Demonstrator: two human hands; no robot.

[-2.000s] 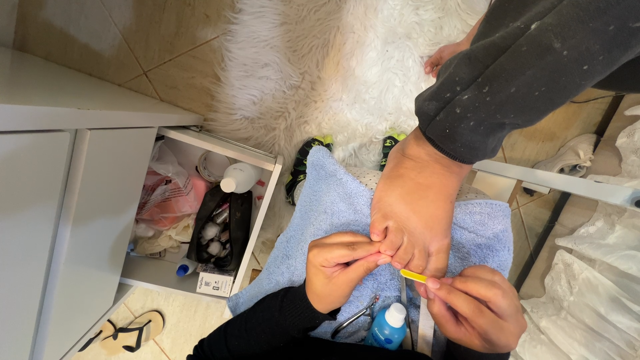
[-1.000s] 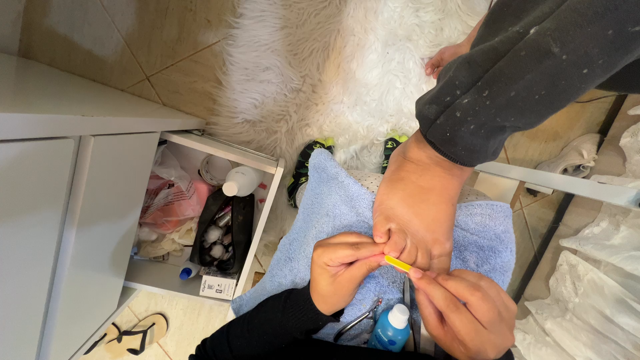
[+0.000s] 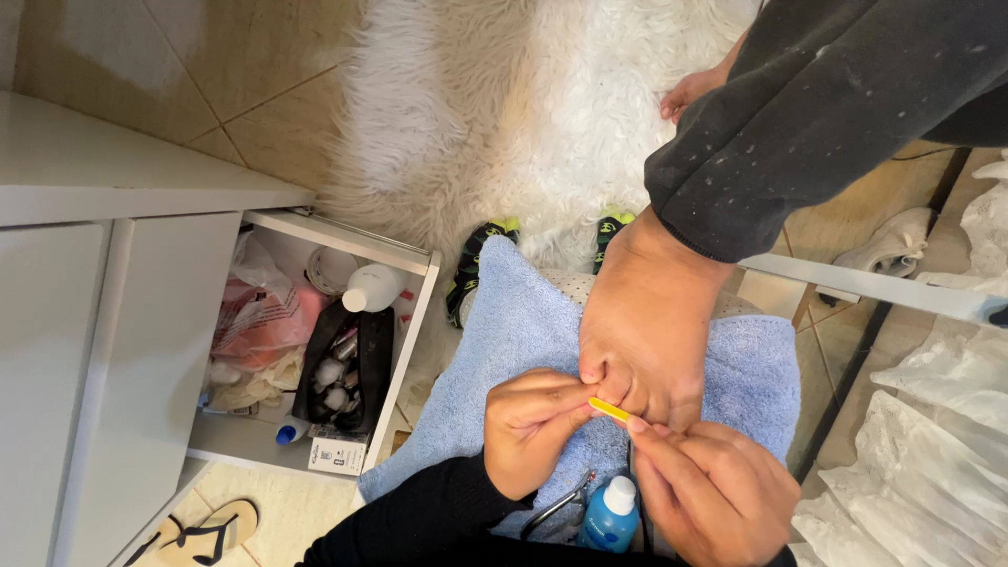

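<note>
Another person's bare foot point(image 3: 654, 315) rests on a light blue towel point(image 3: 512, 331). My right hand point(image 3: 709, 480) pinches a small yellow nail file point(image 3: 609, 409) between thumb and fingers, its free end at the toes. With thumb and forefinger, my left hand point(image 3: 535, 429) grips one of the smaller toes point(image 3: 615, 383). Between my wrists, a blue bottle with a white cap point(image 3: 612, 516) stands beside metal nippers point(image 3: 556, 506), which lie on the towel. The nippers' lower part is partly hidden by my sleeve.
At the left an open drawer point(image 3: 429, 315) holds a black pouch point(image 3: 378, 354), a white bottle point(image 3: 375, 287) and plastic bags point(image 3: 260, 315). A white shaggy rug point(image 3: 488, 102) lies ahead. Flip-flops point(image 3: 216, 535) are on the tiles. A metal bar point(image 3: 874, 285) and white lacy fabric point(image 3: 921, 472) are at the right.
The yellow file in my right hand has shifted left along the toes, toward my left fingertips. My left hand stays at the toes.
</note>
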